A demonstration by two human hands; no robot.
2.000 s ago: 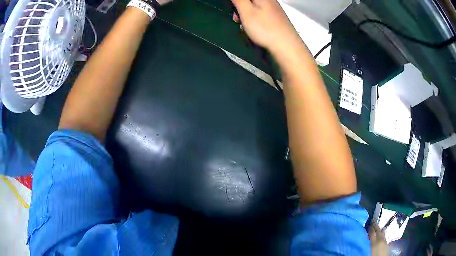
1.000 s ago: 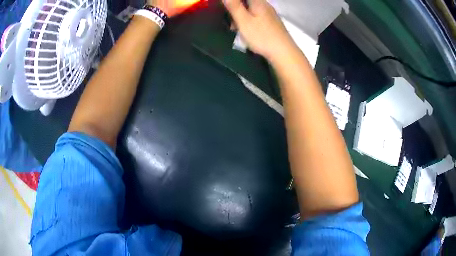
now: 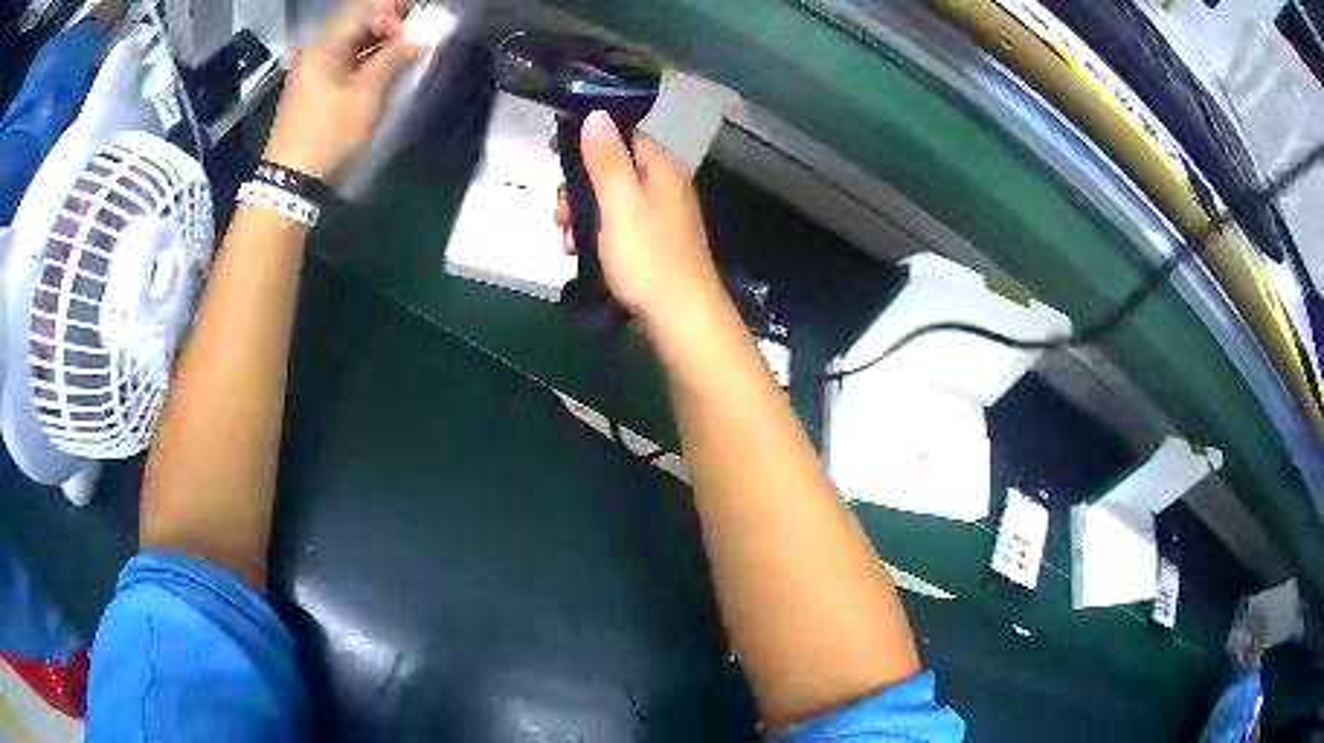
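My right hand [image 3: 639,225] is closed around the grip of a black barcode scanner [image 3: 584,84], its wide head at the top centre. My left hand [image 3: 337,90] is raised at the upper left, with a small white piece [image 3: 430,25] at its fingertips; a blurred dark shape beside it is too unclear to name. An open white box [image 3: 508,203] lies behind the scanner, partly hidden by it and my right hand. A black device with a white label [image 3: 775,357] lies right of my right forearm, partly hidden.
Open white boxes [image 3: 908,436] and black labelled devices [image 3: 1021,537] stand in a row to the right. A white fan [image 3: 116,298] is at left. A black cable [image 3: 1002,337] crosses above the boxes. Another person's blue sleeve [image 3: 1237,711] shows at lower right.
The view has shifted up toward the line. My right hand now shows the scanner, hidden or out of view before. The red glow near my left hand is gone, and that hand is more fully visible.
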